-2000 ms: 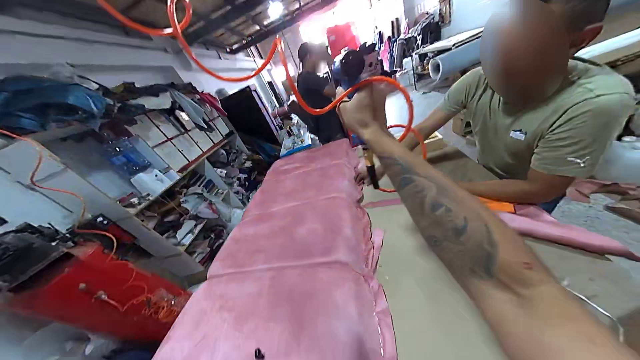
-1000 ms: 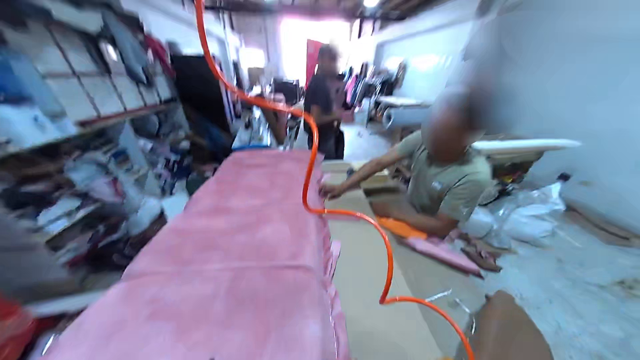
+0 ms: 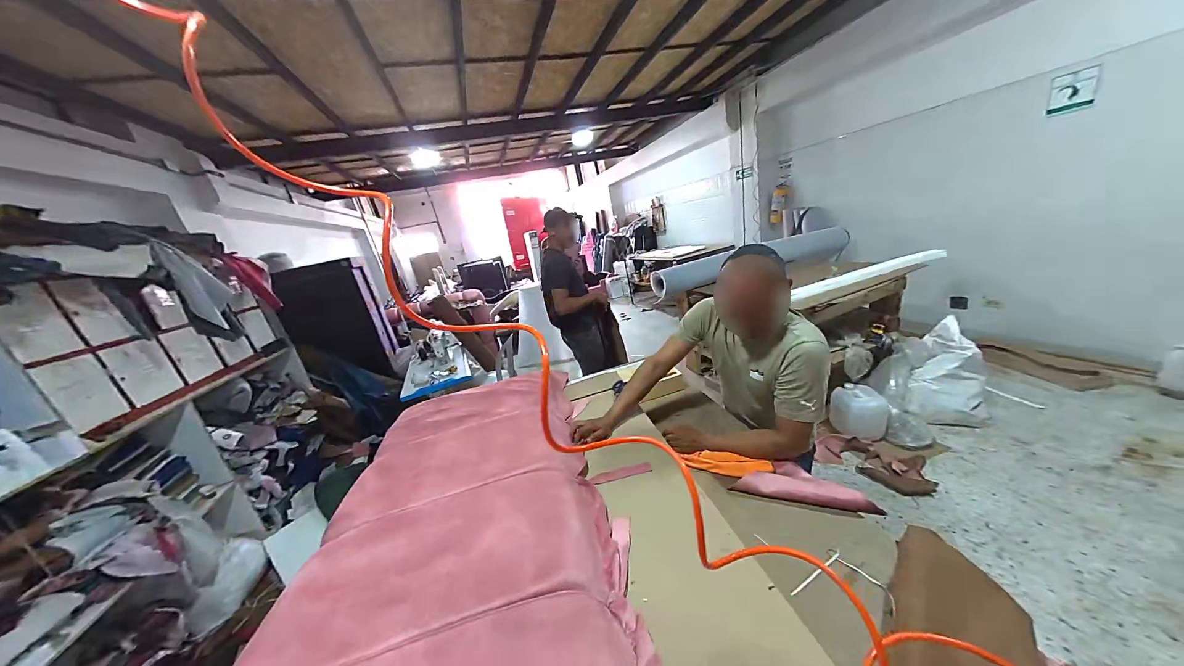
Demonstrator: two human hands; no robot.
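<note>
Neither my left hand nor my right hand shows in the head view now. A long pink upholstered piece with stitched seams (image 3: 462, 518) lies in front of me. An orange coiled air hose (image 3: 546, 398) hangs down from the upper left, crosses over the piece's right edge and runs off at the lower right. Along that edge lies a tan board (image 3: 694, 564) with a narrow pink strip (image 3: 622, 474) on it. A co-worker in a light green shirt (image 3: 760, 379) leans in from the right, one hand at the far right edge of the pink piece.
Shelves heaped with fabric scraps (image 3: 111, 546) stand on the left. A sewing machine (image 3: 435, 356) and a standing person (image 3: 573, 296) are farther back. An orange cloth (image 3: 726, 464), a folded pink piece (image 3: 809, 488) and a brown sheet (image 3: 957, 592) lie on the right, with white bags (image 3: 948, 375) beyond.
The tattooed arm and raised hand with a tool, in view two seconds ago at the right, have left the view. The view has tilted up. The hose now hangs across the middle.
</note>
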